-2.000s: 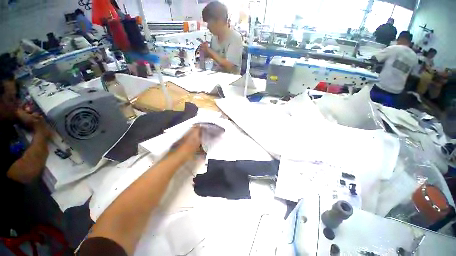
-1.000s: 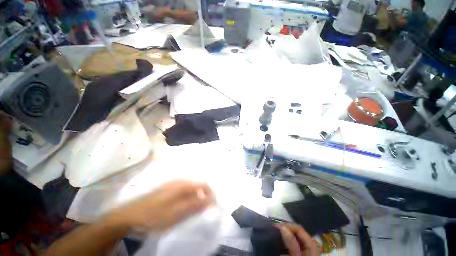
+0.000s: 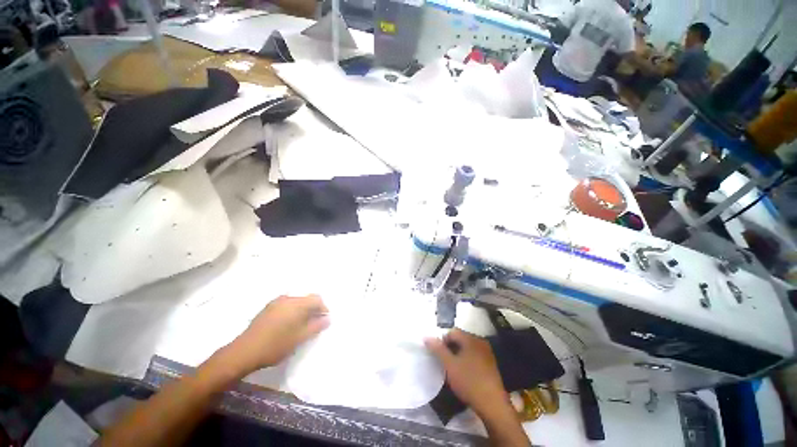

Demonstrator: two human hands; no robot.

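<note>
A white rounded template (image 3: 367, 375) lies on the table in front of the machine, washed out by glare. My left hand (image 3: 287, 330) is at its upper left edge, fingers curled on it. My right hand (image 3: 469, 365) is at its right edge, just below the presser foot (image 3: 447, 310), with a small dark tip showing at the fingers. A dark cut piece (image 3: 447, 407) shows partly beside and under my right hand. A second dark panel (image 3: 529, 356) lies right of the needle.
Yellow-handled scissors (image 3: 535, 402) and a black-handled tool (image 3: 591, 409) lie beneath the machine arm (image 3: 559, 284). Folded dark pieces (image 3: 315, 206) lie behind the needle area. A cream pattern (image 3: 144, 229) and a large dark panel (image 3: 144, 131) are at left. A measuring strip (image 3: 297, 415) runs along the front edge.
The view has swung down and right to the machine. My left hand has come back from the far pile, and the white template now lies flat between both hands, where the dark piece showed.
</note>
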